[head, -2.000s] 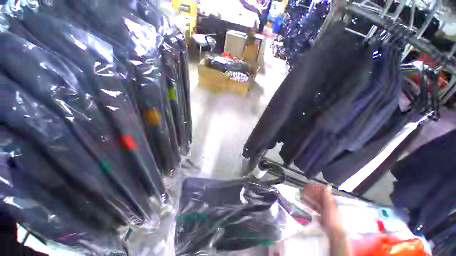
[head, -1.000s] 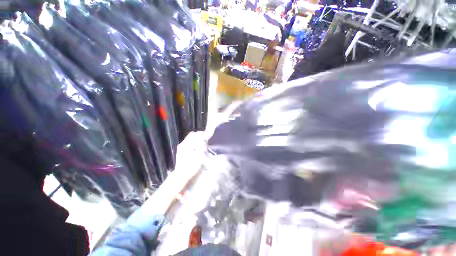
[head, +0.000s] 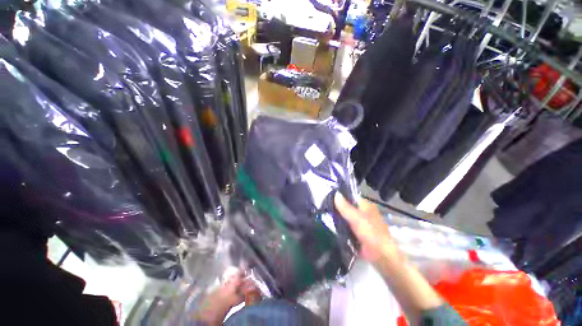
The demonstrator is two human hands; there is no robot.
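A dark jacket in a glossy clear cover [head: 290,197] is in front of me, tilted, with a green stripe across it and white squares of glare near its upper right. A round hook-like shape shows at its top right corner. My right hand [head: 365,224] grips the cover's right edge, thumb on top, fingers partly hidden. My left hand [head: 228,294] is low and blurred at the cover's lower left corner, touching the film; whether its fingers are closed on it is unclear.
Shiny bagged jackets [head: 121,121] hang densely at left. Unbagged dark garments [head: 415,102] hang from a metal rail [head: 485,25] at right. An orange-red plastic bag [head: 491,296] lies at lower right on the white table. A cardboard box [head: 287,97] stands ahead.
The covered jacket has swung from the right to the centre, in front of me. My right hand now shows on its right edge. My left hand has moved down to its lower corner.
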